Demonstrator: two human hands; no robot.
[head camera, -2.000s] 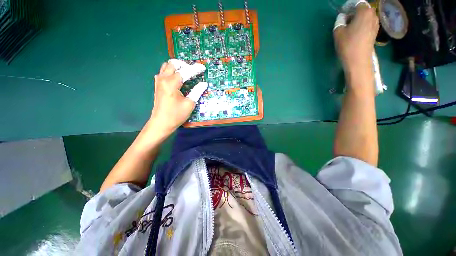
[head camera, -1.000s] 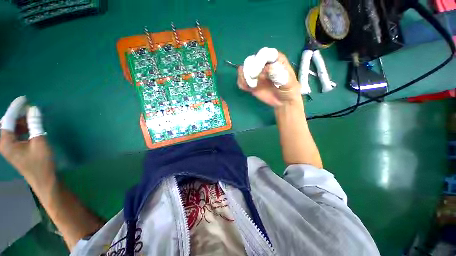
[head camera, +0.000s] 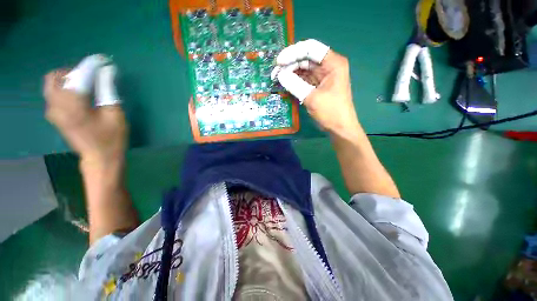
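Observation:
A green circuit board panel (head camera: 206, 88) lies on an orange fixture plate (head camera: 244, 137) near the bench edge. Twisted coil parts (head camera: 247, 7) cross the plate's far edge and are cut off by the top of the picture. My right hand (head camera: 324, 82), with white finger cots, is over the panel's right side; its finger and thumb tips are close together at the boards. Whether they pinch something small is not clear. My left hand (head camera: 88, 111), blurred, also with white cots, is left of the panel and apart from it; anything between its fingers cannot be made out.
White-handled side cutters (head camera: 415, 73) lie to the right, below a yellow-rimmed solder reel (head camera: 452, 19). A black box (head camera: 489, 35) with a red light stands at the far right, above a small black device (head camera: 476, 104). Black cables (head camera: 424, 136) run along the right bench edge.
My right hand has moved from beside the panel onto its right side. My left hand has come in from the far left towards the panel. The view has shifted.

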